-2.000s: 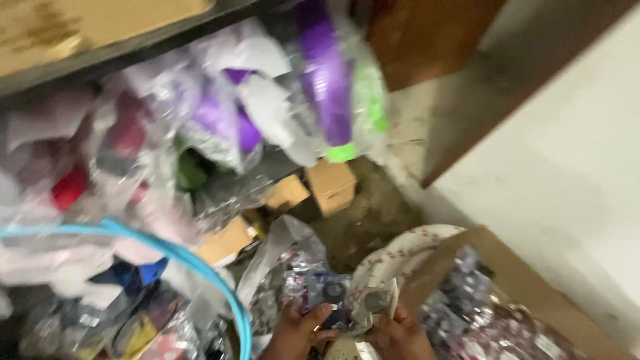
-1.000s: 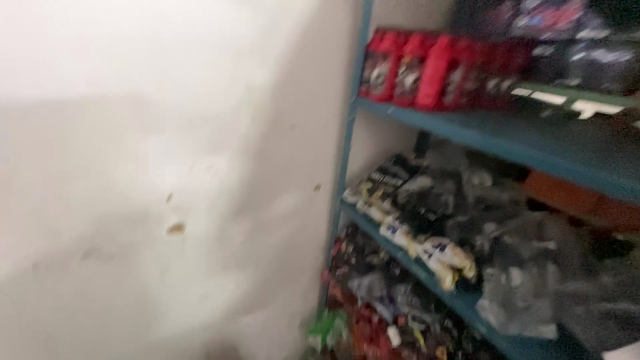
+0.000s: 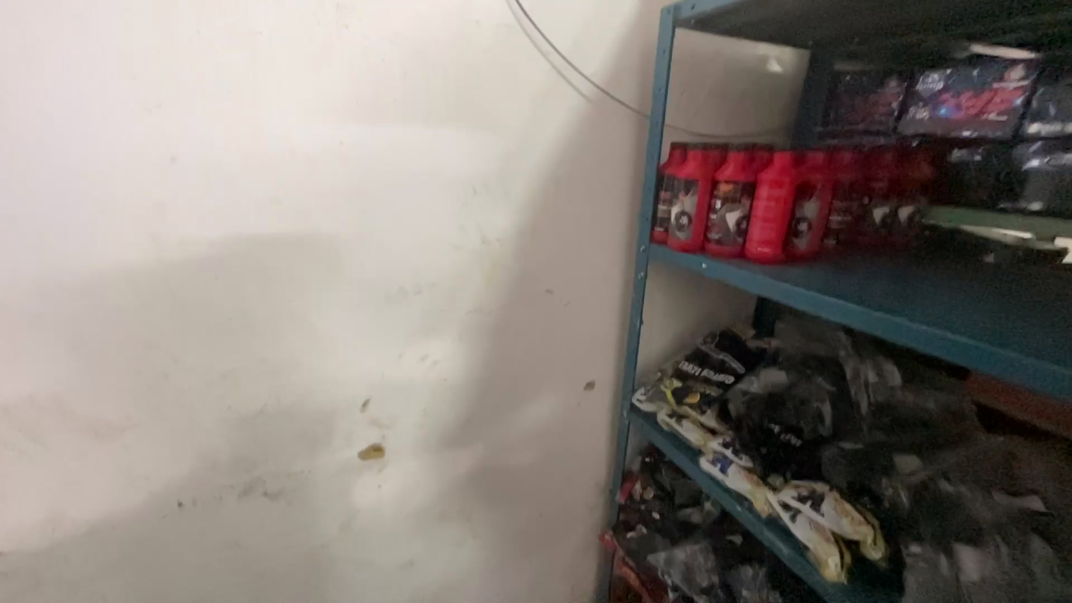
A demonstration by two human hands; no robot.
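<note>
Neither my left hand nor my right hand shows in the head view. A blue metal shelving unit (image 3: 871,306) stands at the right against the wall. Red plastic bottles (image 3: 770,205) with dark labels are lined up on its upper shelf. On the shelf below lie printed black and white plastic packets (image 3: 712,368), with dark clear-wrapped goods (image 3: 787,410) heaped beside them. More wrapped items (image 3: 687,519) fill the bottom level. What my hands hold or touch is hidden from this view.
A pale, stained wall (image 3: 293,293) takes up the left and middle. A thin dark cable (image 3: 578,71) runs across it toward the shelving. Dark printed packs (image 3: 963,100) are stacked at the upper right, behind the shelf's front edge.
The view has swung away from the plastic-wrapped goods and boxes to the wall and shelving. Both hands, which held small packaged things two seconds ago, have left the view.
</note>
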